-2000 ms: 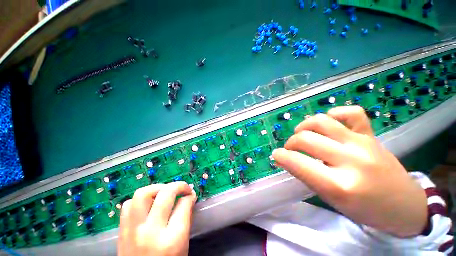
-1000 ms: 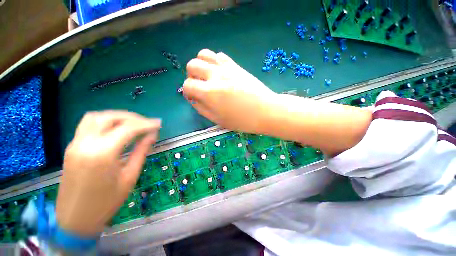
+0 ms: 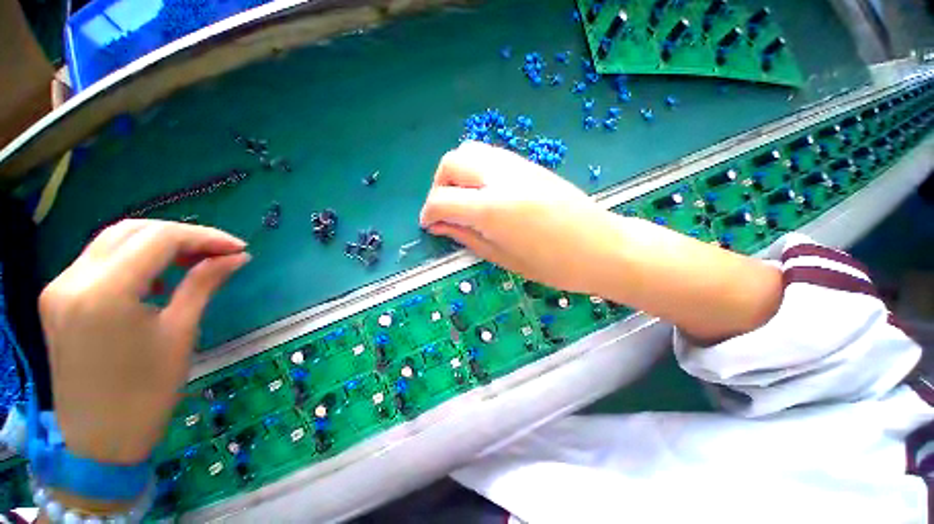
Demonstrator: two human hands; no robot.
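Observation:
My left hand [image 3: 128, 322], with a blue wrist strap [image 3: 92, 473], is over the left of the bench and rail, thumb and index tips close together. My right hand [image 3: 502, 200] is just beyond the rail, fingers bent inward, below the pile of blue disc components [image 3: 543, 151]. I cannot tell whether either hand holds a small part. Small black components lie in loose clusters [image 3: 364, 246] between my hands. The populated green board strip [image 3: 410, 358] lies in the rail at the near side. A bit of clear plastic [image 3: 412, 249] shows left of my right hand.
A separate green board [image 3: 707, 39] with tall black parts lies at the far right. A long dark ridged row [image 3: 195, 192] lies at the left. A blue bin [image 3: 133, 36] stands beyond the bench's far edge. A dark-rimmed tray with blue parts is cut off at the left.
My right hand has moved off the black component clusters, rightward along the bench to near the rail and blue pile. My left hand sits further left in view. The camera view has shifted.

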